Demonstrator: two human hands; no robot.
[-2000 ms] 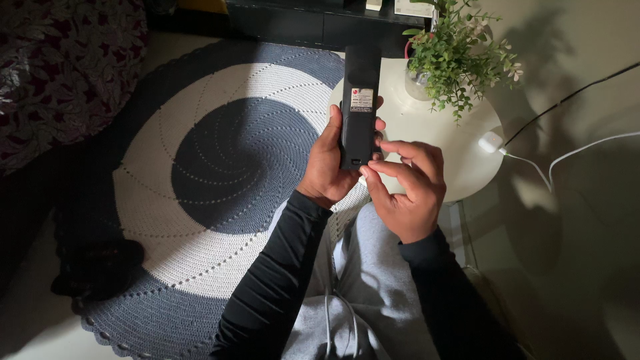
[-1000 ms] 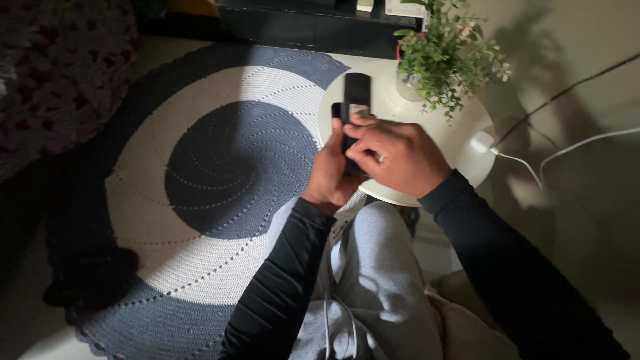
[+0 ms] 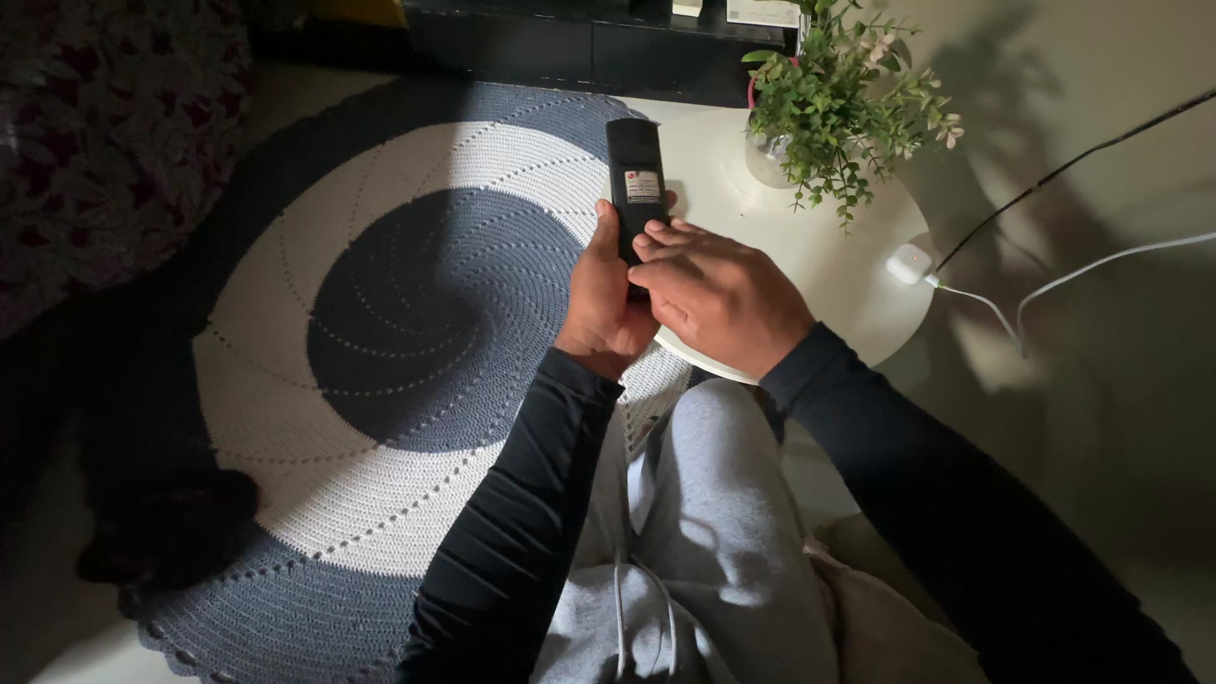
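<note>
A black remote control lies face down in my left hand, its back turned up with a small printed label toward the far end. The left thumb runs along its left side and fingertips show at its right. My right hand lies over the near part of the remote with bent fingers touching its back. The remote's near end is mostly hidden by those fingers; whether they grip anything cannot be told.
A round white side table stands beyond and right of the hands, bearing a potted leafy plant and a white charger or adapter with a cable. A round grey-and-white crocheted rug covers the floor at left. A black cabinet stands behind.
Two seconds ago my right fingertips were at the remote's near right edge; now the right hand covers its near part. The left hand has kept its hold on the remote.
</note>
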